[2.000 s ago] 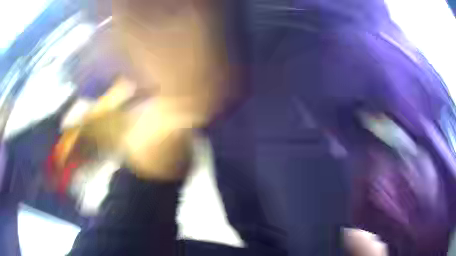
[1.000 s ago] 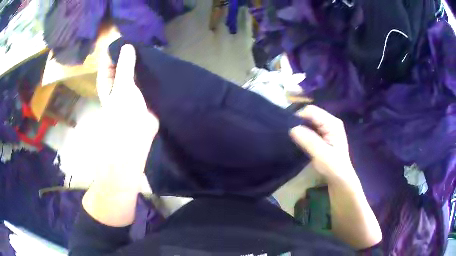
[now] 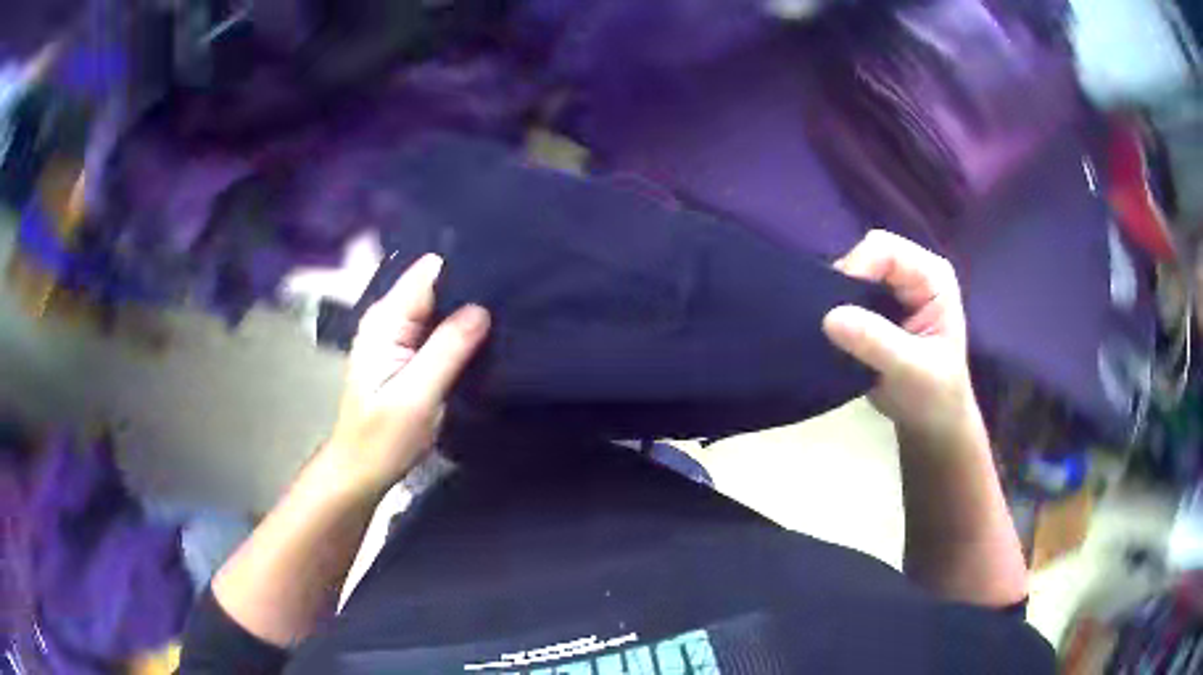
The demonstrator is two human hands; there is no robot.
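A dark navy garment piece (image 3: 633, 310) is stretched between my two hands in front of my body. My left hand (image 3: 409, 369) grips its left end, with thumb and fingers pinching the cloth. My right hand (image 3: 910, 330) pinches its right end. The piece hangs above the floor, its lower edge roughly straight. The picture is somewhat blurred, so seams on the cloth cannot be made out.
Crumpled purple cloth heaps (image 3: 198, 185) lie beyond my hands at the upper left. A smooth purple cloth surface (image 3: 739, 145) lies beyond at the right. Another purple heap (image 3: 106, 567) is at lower left. Pale floor (image 3: 198, 396) shows at left. A red object (image 3: 1137, 191) is far right.
The view has turned, bringing the smooth purple surface in ahead. Both hands still hold the dark piece; it is now stretched more level, and my left hand is lower in the picture.
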